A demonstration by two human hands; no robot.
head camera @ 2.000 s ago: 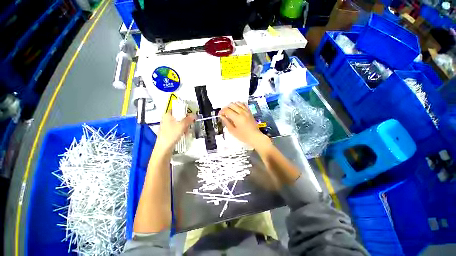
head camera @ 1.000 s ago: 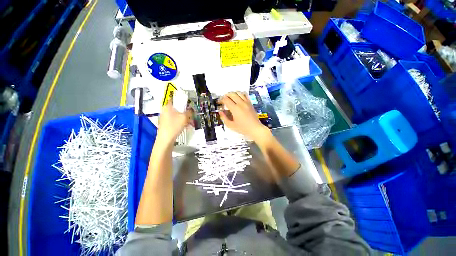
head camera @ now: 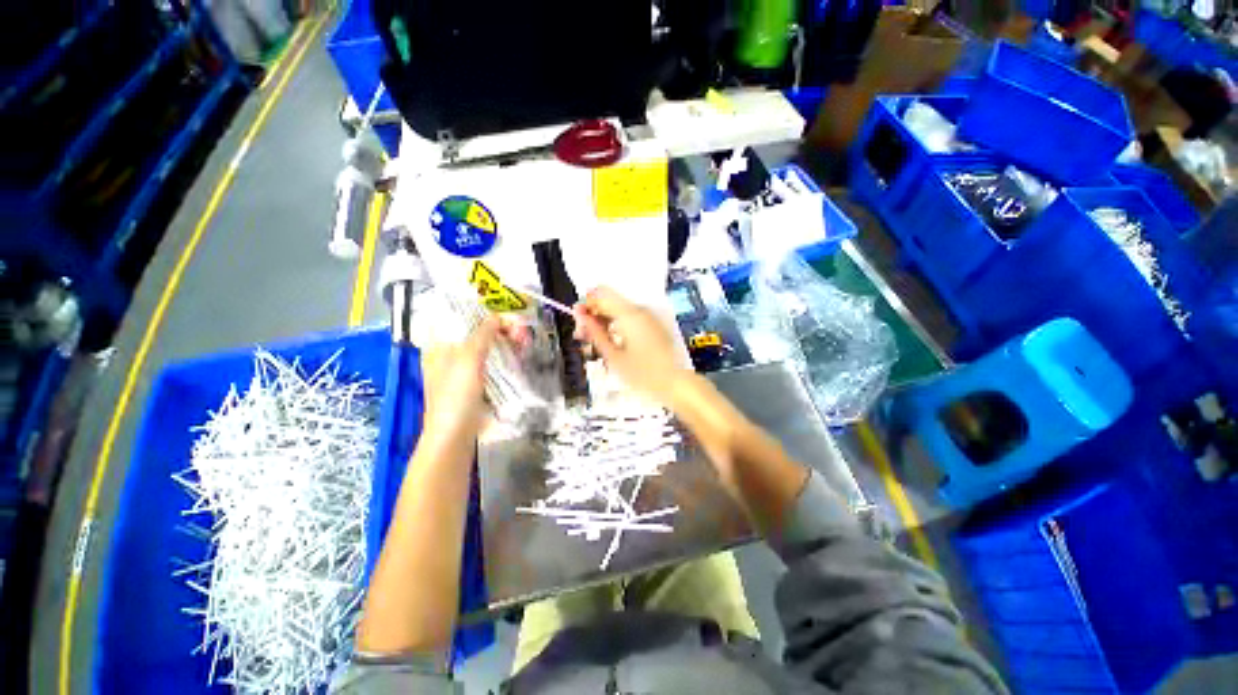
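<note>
My right hand (head camera: 627, 342) holds one end of a thin white rod (head camera: 550, 302) just above the narrow dark fixture (head camera: 558, 292). The rod slants up to the left. My left hand (head camera: 469, 367) is at the left of the fixture, its fingers around a bunch of white rods (head camera: 516, 373). A loose pile of white rods (head camera: 604, 455) lies on the dark metal plate (head camera: 516, 550) in front of the fixture. The lower fixture is partly hidden by the bunch and my hands.
A blue tote (head camera: 149, 489) heaped with white rods stands at left. Red-handled scissors (head camera: 589, 143) lie on the machine ledge. A control box (head camera: 709, 340), clear plastic bag (head camera: 828, 340) and light blue stool (head camera: 1011, 407) are at right. A yellow warning label (head camera: 497, 288) is beside the fixture.
One second ago both hands were beside the fixture with no single rod clearly seen. Now my right hand holds a slanted rod above it, and the bunch at my left hand shows more clearly.
</note>
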